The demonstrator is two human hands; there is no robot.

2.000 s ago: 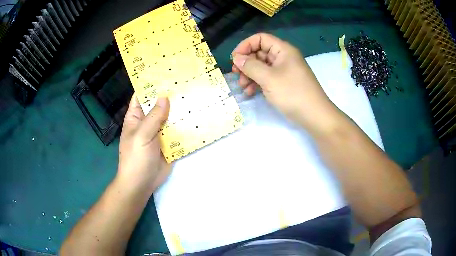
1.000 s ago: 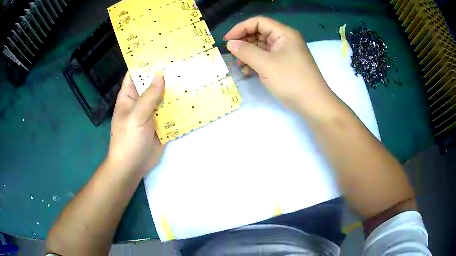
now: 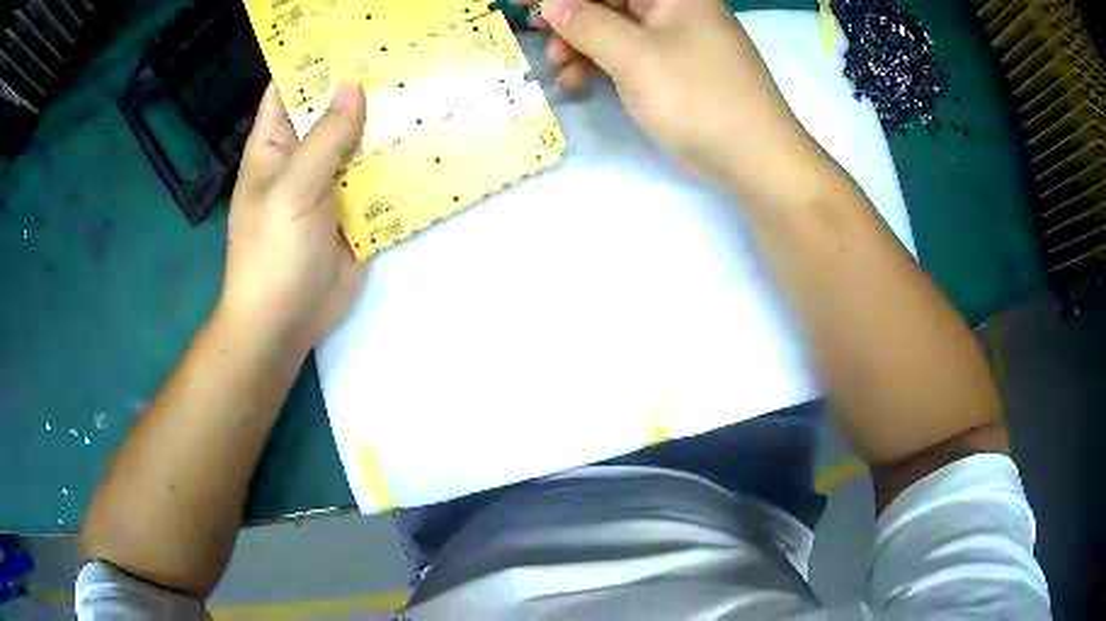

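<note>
A yellow PCB panel (image 3: pixel 418 158) is tilted above the white foam sheet, its top cut off by the frame's upper edge. My left hand (image 3: pixel 291 200) grips its left edge, thumb on the printed face and fingers hidden underneath. My right hand (image 3: pixel 661 67) is at the top edge of the view, beside the panel's notched right edge. Its thumb and forefinger are pinched on a tiny component (image 3: pixel 537 11), mostly hidden by the fingertips. A pile of small dark shiny components (image 3: pixel 895 67) lies at the upper right.
The white foam sheet (image 3: pixel 582 315) lies on the green mat (image 3: pixel 109 291), with yellow tape strips (image 3: pixel 375 477) at its edges. A black rack (image 3: pixel 176 146) lies upper left. A rack of yellow boards (image 3: pixel 1055 134) stands right; pale boards (image 3: pixel 43 49) stand in the upper left corner.
The view has shifted, so everything sits higher in the picture and more of the lap shows. Both hands keep the panel and the fingertip pinch; the right fingertips remain near the notched edge.
</note>
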